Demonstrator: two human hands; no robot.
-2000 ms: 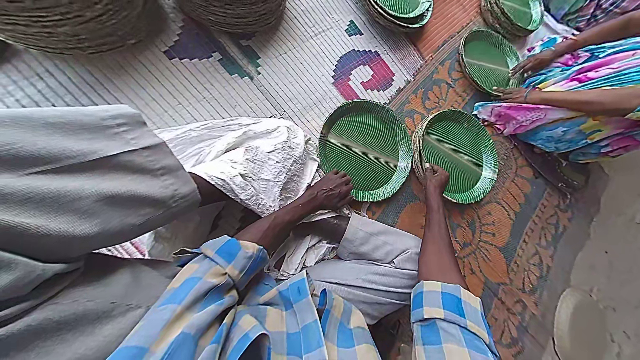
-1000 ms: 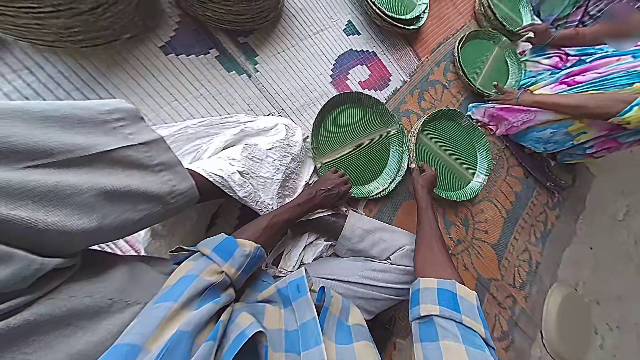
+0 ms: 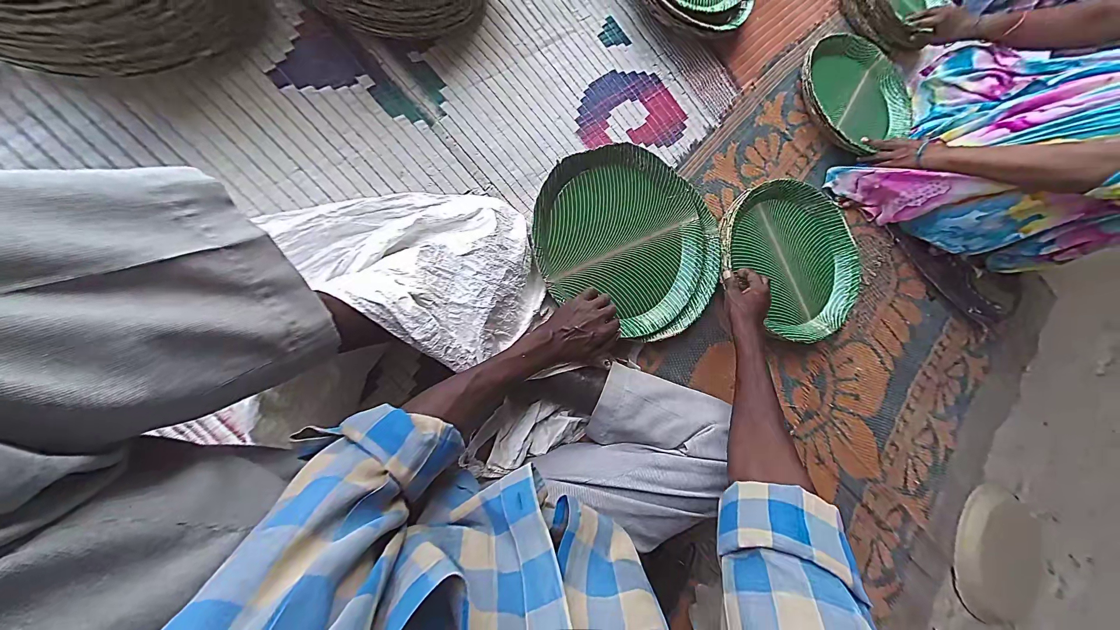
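My left hand (image 3: pixel 588 328) is closed on the lower rim of a round green leaf-patterned plate (image 3: pixel 612 236), which lies overlapping at least one more plate, its edge showing at the lower right. To its right stands a stack of similar green plates (image 3: pixel 792 254), with the fingers of my right hand (image 3: pixel 748 293) on the stack's lower left rim. The two groups of plates sit side by side, close together. How firmly my right fingers grip the rim cannot be told.
A co-worker's hands (image 3: pixel 901 153) touch other green plates (image 3: pixel 857 92) at the upper right. More plates (image 3: pixel 713 16) lie at the top. Large brown stacks (image 3: pixel 122 31) stand at the upper left. A white sack (image 3: pixel 420 262) lies left of my left hand, and a patterned mat (image 3: pixel 840 411) lies below.
The left plate now overlaps another one whose edge shows at its lower right. One of the co-worker's hands has moved up to the farther stack. My hands have stayed nearly in place.
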